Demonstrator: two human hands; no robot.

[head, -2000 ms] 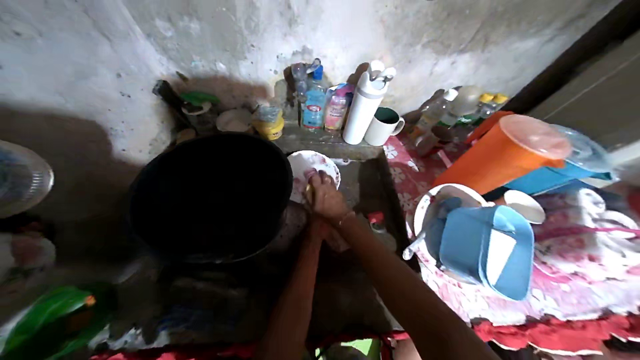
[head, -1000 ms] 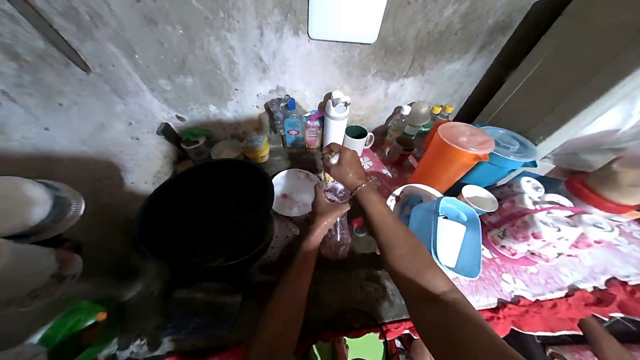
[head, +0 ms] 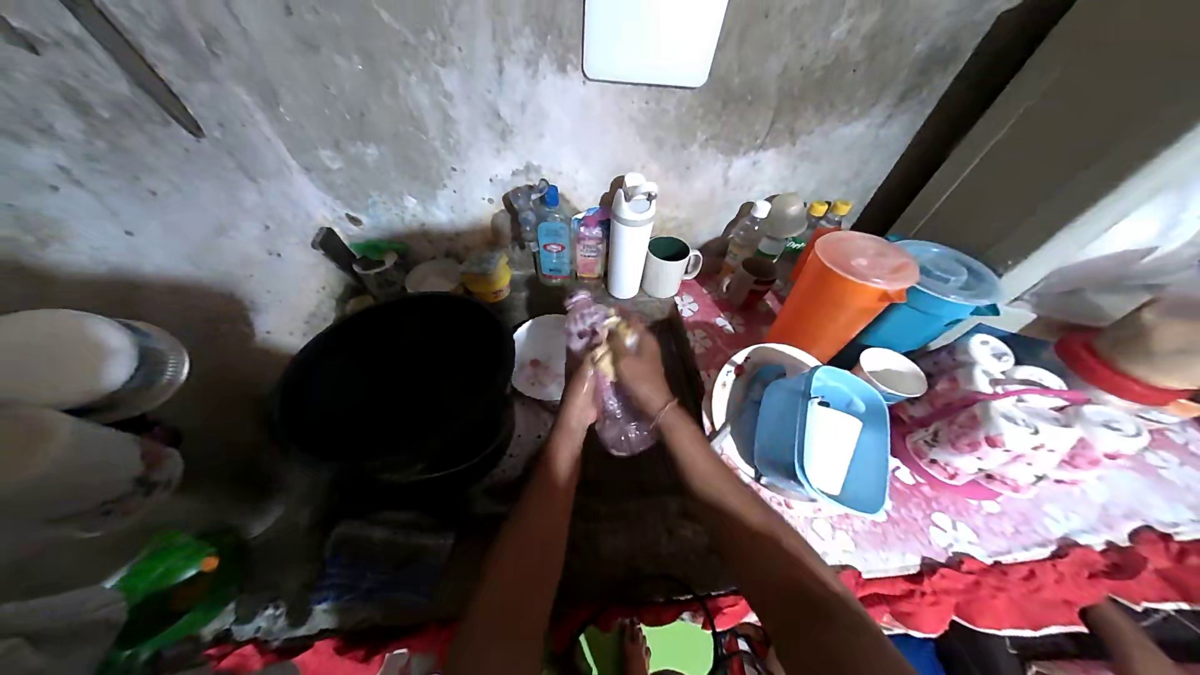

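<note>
Both my hands are around a clear, pinkish plastic bottle [head: 626, 429] near the middle of the view. My left hand [head: 583, 389] grips its side. My right hand [head: 639, 361] is closed at its middle, with something yellowish, perhaps a sponge, between the fingers. The bottle's knobbly end [head: 583, 314] points toward the wall. Just left of the hands lies a white bowl [head: 539, 361] with reddish marks, partly hidden. A large black basin [head: 398, 375] stands farther left.
Along the wall stand a blue bottle [head: 553, 239], a pink bottle [head: 591, 246], a white flask [head: 630, 239] and a mug [head: 664, 272]. On the right are an orange pitcher [head: 834, 300], a blue plastic container [head: 877, 441] and wrapped cups [head: 1022, 422].
Two seconds ago both hands were over the white bowl; one second ago they were on the bottle at its right. My right hand has since come lower along the bottle.
</note>
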